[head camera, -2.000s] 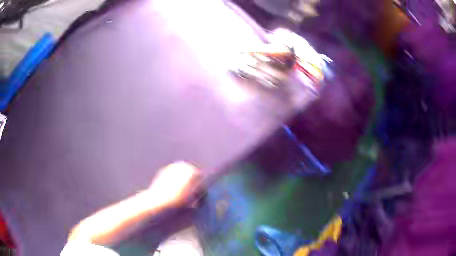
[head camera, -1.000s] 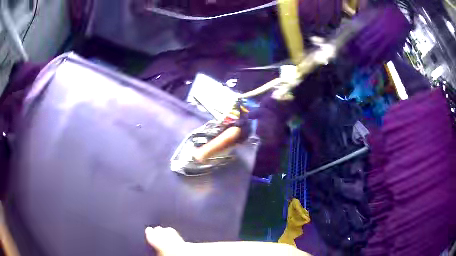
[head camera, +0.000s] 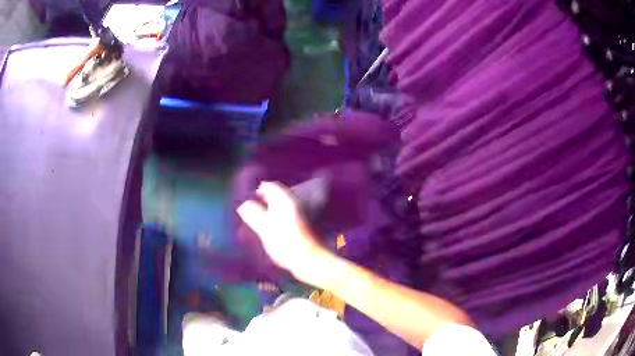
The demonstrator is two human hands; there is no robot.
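My right hand point(head camera: 275, 219) reaches in from the lower right, in front of a blurred dark purple garment point(head camera: 348, 198) right of the table. Its fingers are partly bent. Blur hides whether it grips the cloth. A tiny skin-coloured patch at the bottom left edge may be my left hand point(head camera: 35, 354); its fingers are cut off. The steam iron point(head camera: 97, 82) rests at the far right part of the pressing table point(head camera: 63, 201), with its brown handle to the left and no hand on it.
A tall ridged stack of brighter purple garments point(head camera: 515, 160) fills the right. A dark purple heap point(head camera: 226, 52) lies beyond the table's right edge. A blue-rimmed crate point(head camera: 214, 106) stands beside the table. Yellow cloth point(head camera: 327, 300) lies low, near my white clothing point(head camera: 306, 330).
The view has swung right, so the table and iron now sit at the left. My right hand is now off the table, over a blurred purple garment between table and stack.
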